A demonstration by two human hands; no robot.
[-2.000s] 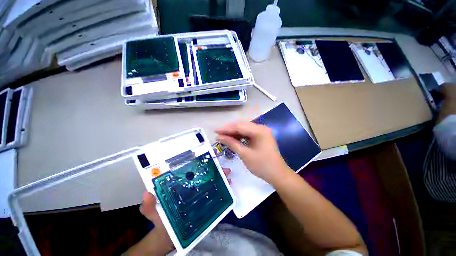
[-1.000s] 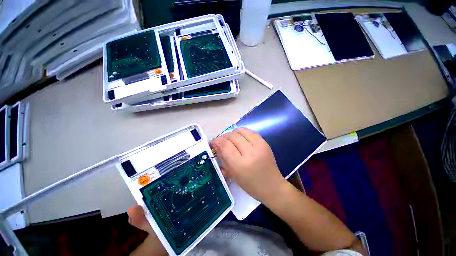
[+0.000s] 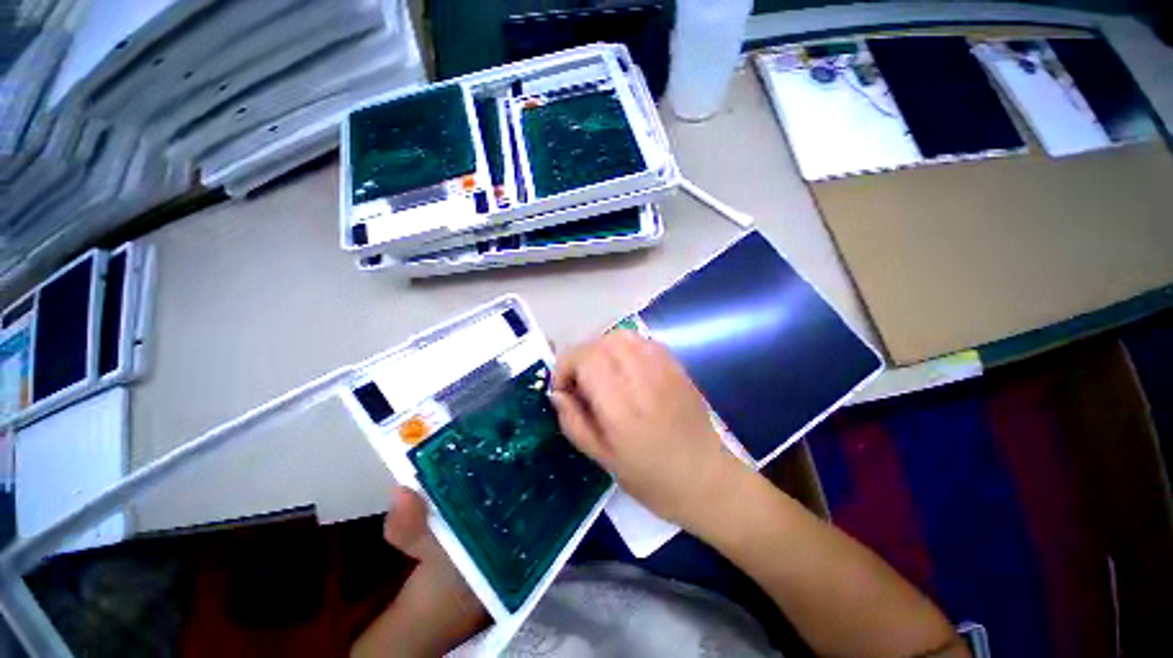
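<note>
A white front housing [image 3: 486, 337], face down, lies tilted in front of me, its right half holding a green circuit board [image 3: 515, 476], its left half an open window. My left hand [image 3: 414, 537] grips its lower left edge, partly hidden beneath it. My right hand [image 3: 633, 418] is over the housing's right edge, fingertips pinched at the board's upper right corner; whether they hold a lead is too small to tell. A back cover [image 3: 643, 524] with a shiny blue-black LCD writing panel [image 3: 765, 337] lies beside the housing, partly under my right hand.
Stacked housings with green boards [image 3: 508, 212] stand behind. A stylus [image 3: 715, 203] lies beside them, and a squeeze bottle [image 3: 708, 62] stands at the rear. Back covers [image 3: 843, 126] lie on a cardboard sheet [image 3: 991, 257] at right. White piles [image 3: 277, 90] stand rear left; units [image 3: 67, 328] lie far left.
My right hand has moved from above the back cover to the board's upper right corner, fingers pinched. My left hand still holds the housing. The camera view has shifted slightly.
</note>
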